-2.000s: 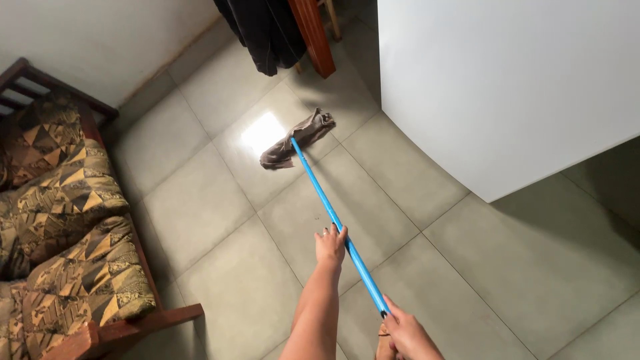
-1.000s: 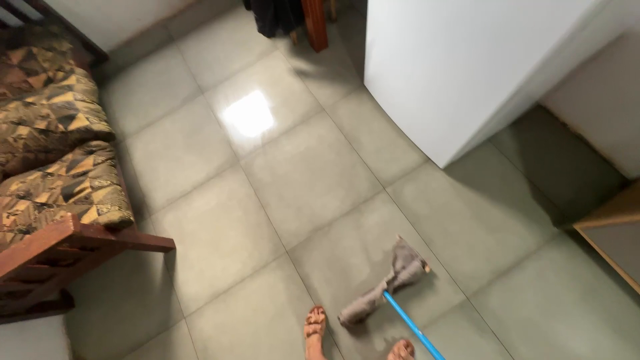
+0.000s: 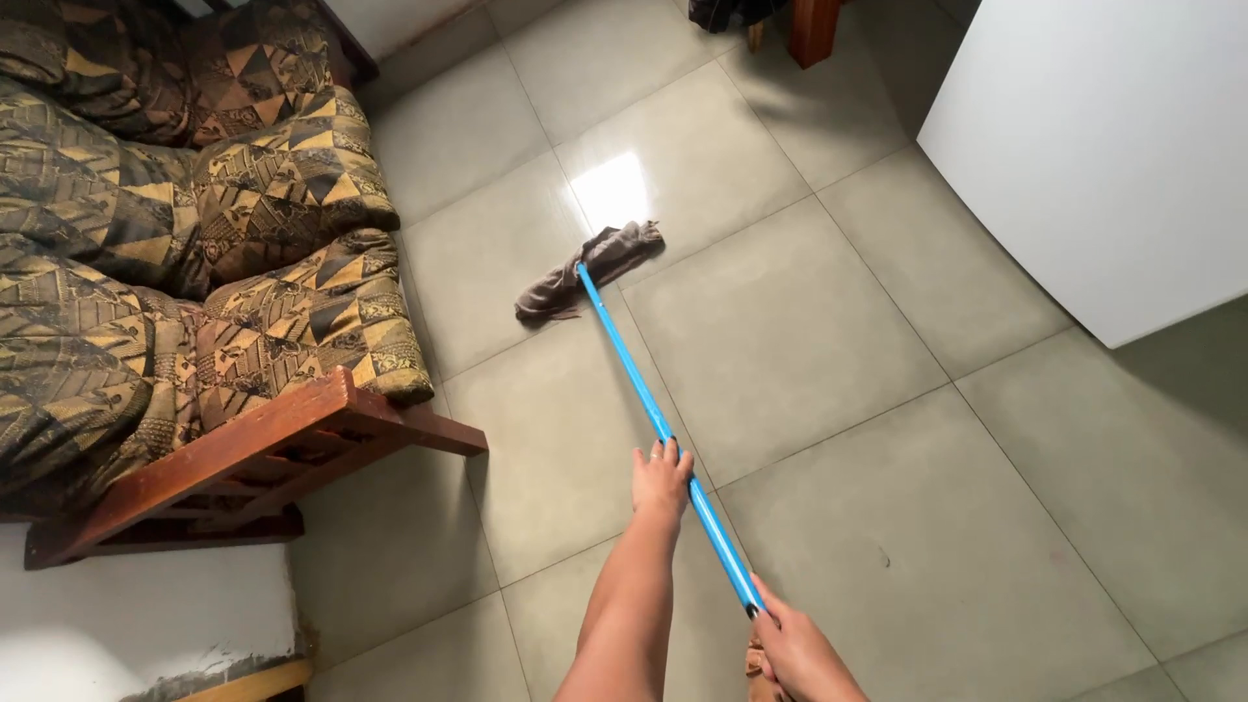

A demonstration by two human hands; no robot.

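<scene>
A long blue pole (image 3: 634, 375) runs from the lower middle up to a brown-grey cloth (image 3: 590, 271) draped over its head, which lies flat on the tiled floor. Partway along the pole my left hand (image 3: 665, 476) is closed around it, a ring on one finger. My right hand (image 3: 788, 634) grips the pole's near end, lower and to the right. Part of a foot in a brown strappy sandal (image 3: 757, 667) shows just beside my right hand.
At left stands a wooden-framed sofa (image 3: 244, 453) with patterned cushions (image 3: 292, 185). A large white smooth-sided appliance or cabinet (image 3: 1102, 166) occupies the upper right. A reddish wooden leg (image 3: 812, 31) and dark fabric (image 3: 726, 12) are at the top. Grey tiles (image 3: 780, 331) lie between them.
The cloth-covered head was near my feet a second ago; it has moved forward and left across the tiles, toward the sofa side. Both hands, out of view then, are back in view on the pole.
</scene>
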